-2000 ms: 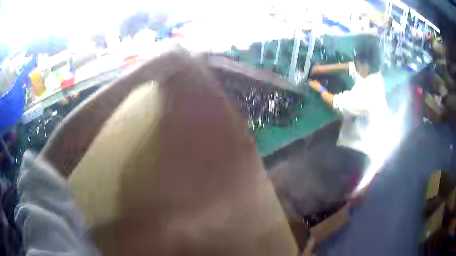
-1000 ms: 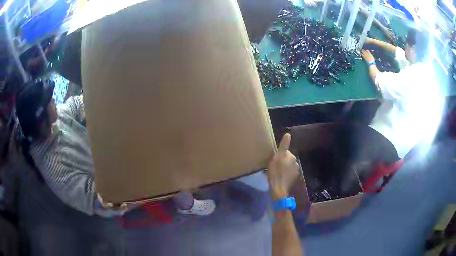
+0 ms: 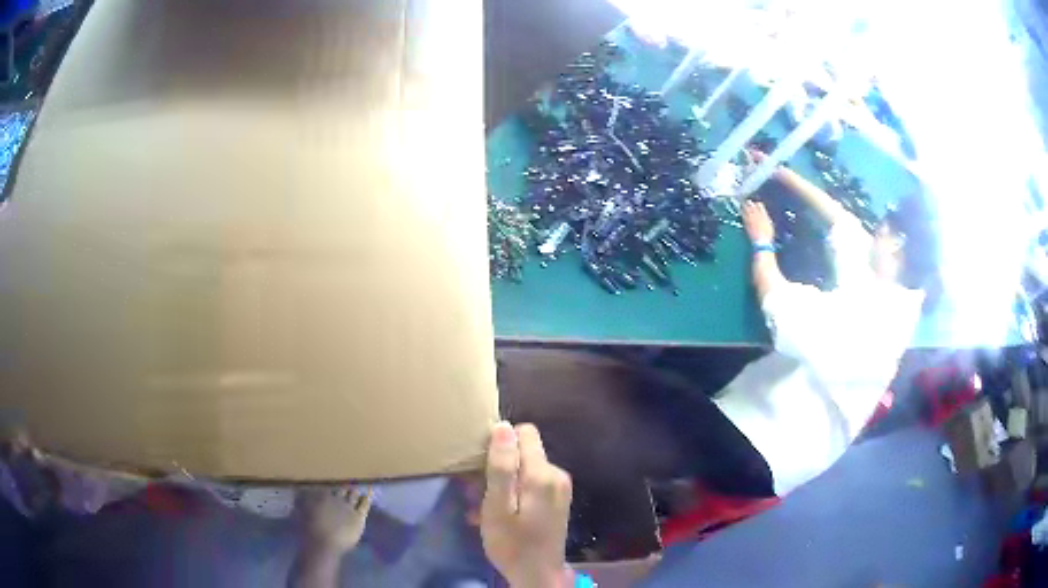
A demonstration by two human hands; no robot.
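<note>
A large brown carton (image 3: 264,253) fills the left half of the view, one broad side facing me. My right hand (image 3: 526,500) grips its lower right corner, fingers at the edge; a bit of blue wristband shows below. My left hand cannot be made out for certain. A skin-toned shape (image 3: 333,523) with finger-like ends shows below the carton's bottom edge, and a small blurred pale patch lies at its lower left corner; I cannot tell whose they are.
A heap of black housings (image 3: 621,184) and green circuit boards (image 3: 508,238) lie on the green bench (image 3: 621,312). A person in white (image 3: 822,345) reaches over the bench. An open carton (image 3: 615,517) and red stool (image 3: 718,513) stand below.
The carton has moved left in view and looks larger. My right hand has shifted left and down with its corner. The striped-sleeved person at the left is now mostly hidden.
</note>
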